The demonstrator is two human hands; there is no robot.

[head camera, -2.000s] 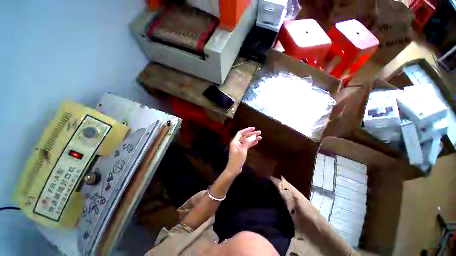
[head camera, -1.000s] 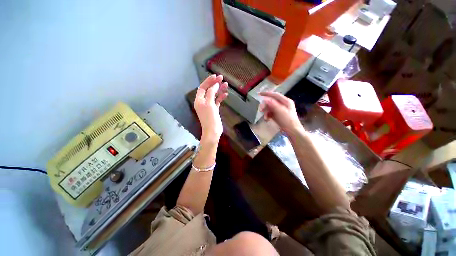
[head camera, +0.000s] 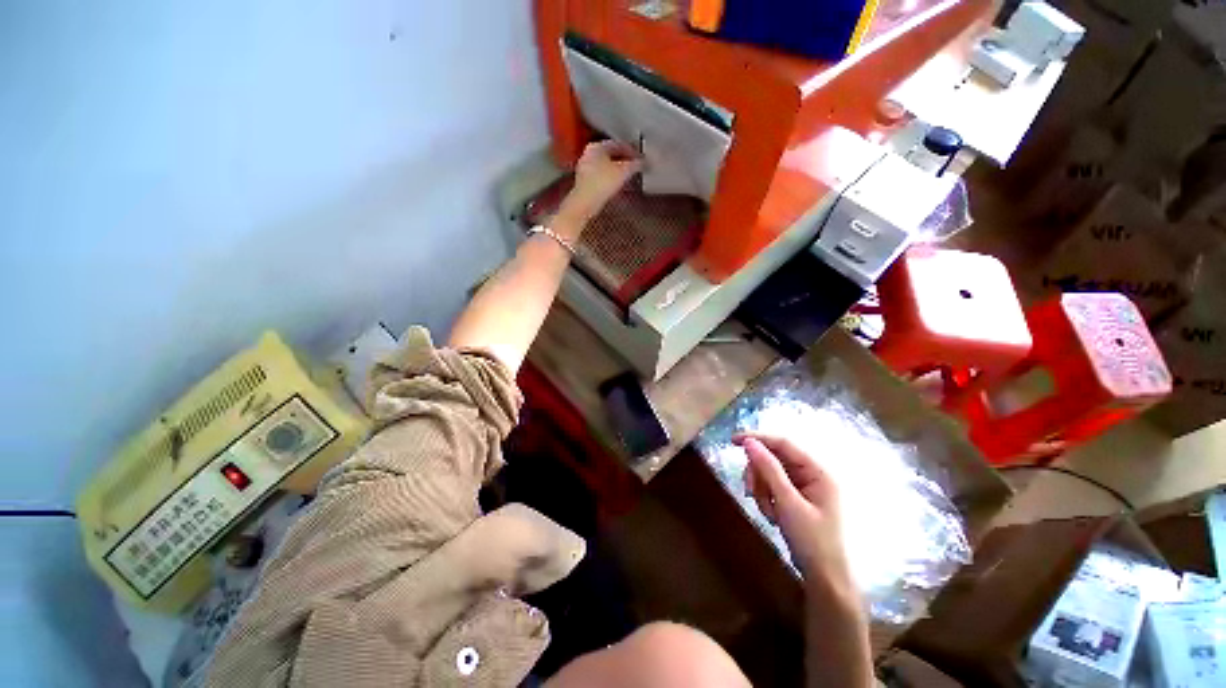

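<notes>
My left hand (head camera: 605, 172) reaches to the opening of the grey and orange machine. Its fingers pinch the edge of the pale flap (head camera: 683, 140) hanging there, above the brown mesh bed (head camera: 635, 239) with red edges. My right hand (head camera: 796, 500) is over the carton of shiny clear bags (head camera: 881, 477), fingers loosely curled and apart, with nothing visible in it. Whether it touches the bags cannot be told.
The cream-yellow sealer (head camera: 202, 470) stands at left, partly behind my sleeve. A phone (head camera: 632, 414) lies on the wooden bench (head camera: 578, 352). Red stools (head camera: 955, 307) stand at right. White boxes (head camera: 1086, 632) sit in a carton at lower right. An orange frame (head camera: 780, 148) surrounds the machine.
My left hand has moved up and forward to the machine and taken hold of the flap. My right hand has come down and back over the bags. The view has turned towards the machine since the first frame.
</notes>
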